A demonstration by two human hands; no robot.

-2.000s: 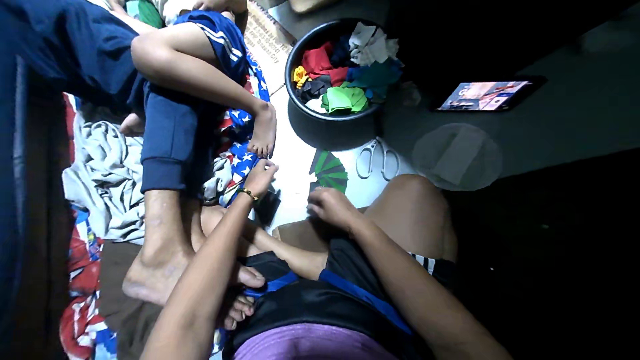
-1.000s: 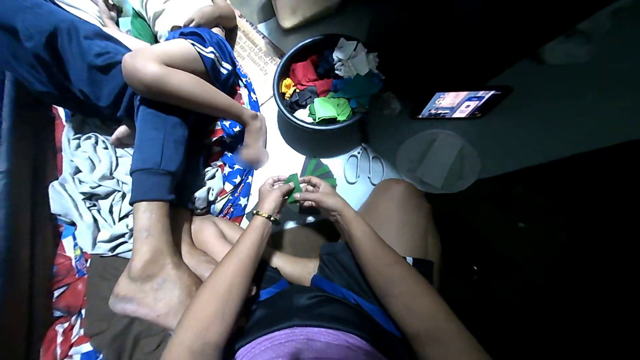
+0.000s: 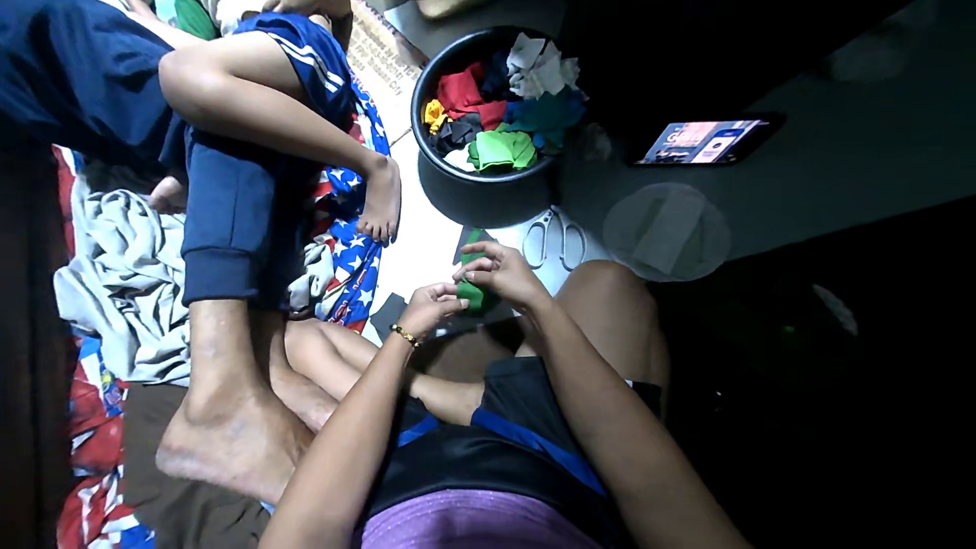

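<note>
Both of my hands meet over the pale floor in front of my crossed legs. My left hand [image 3: 433, 309], with a beaded bracelet at the wrist, has its fingertips at the edge of a small green piece [image 3: 470, 296], seemingly cloth. From the right, my right hand [image 3: 499, 274] touches the same piece, its fingers partly spread. More green and dark material lies just behind and under the hands; its layers cannot be told apart. Scissors with pale handles [image 3: 563, 245] lie right of my right hand, their blades hidden. A dark round basin [image 3: 488, 177] beyond holds crumpled cloth pieces of several colours [image 3: 505, 149].
A lit phone or tablet [image 3: 705, 142] lies at the right, above a round translucent lid-like disc [image 3: 666, 232]. Other people's legs and a bare foot [image 3: 381, 202] are close on the left, over a star-patterned cloth [image 3: 352, 271] and a crumpled grey cloth [image 3: 130, 282].
Two seconds ago my hands were apart; they came together at a green piece one second ago and are still close together. The fingers of my right hand are now more spread.
</note>
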